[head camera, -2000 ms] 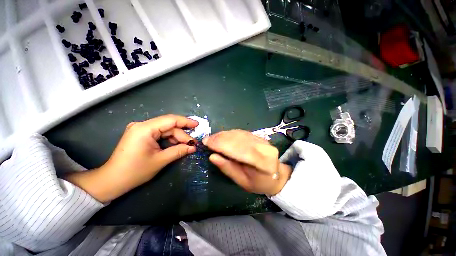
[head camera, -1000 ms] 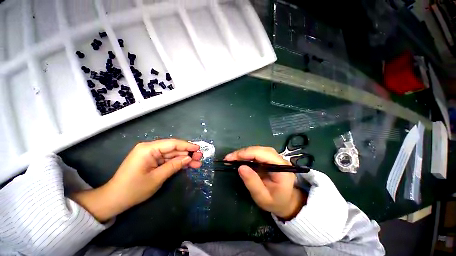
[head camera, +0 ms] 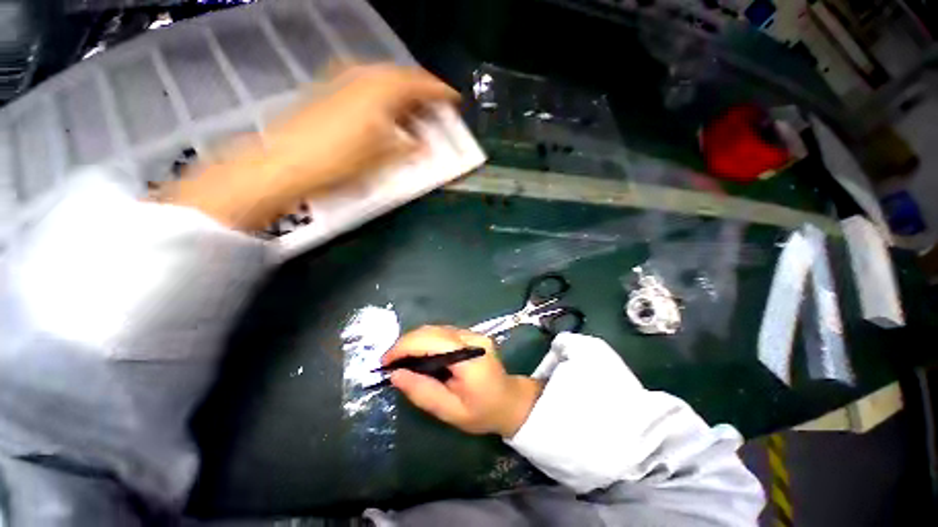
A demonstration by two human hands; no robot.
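Note:
My right hand (head camera: 453, 386) holds black tweezers (head camera: 437, 361), their tips at the shiny clear strip (head camera: 368, 355) lying flat on the green mat. My left hand (head camera: 334, 134) is blurred and stretched over the white compartment tray (head camera: 350, 201) towards its right end. Its fingers are bent; whether they hold a part cannot be told. Small black parts (head camera: 290, 219) lie in the tray, partly hidden by my left hand and forearm.
Scissors (head camera: 535, 311) lie right of my right hand, with a clear tape roll (head camera: 650, 307) beyond. A pale bar (head camera: 576, 187) runs behind. Clear sheets (head camera: 545, 113), a red object (head camera: 743, 144) and white strips (head camera: 787, 304) are at the right.
My left hand has left the clear strip and moved up and right over the tray. My right hand stays near the strip with the tweezers. The view has shifted.

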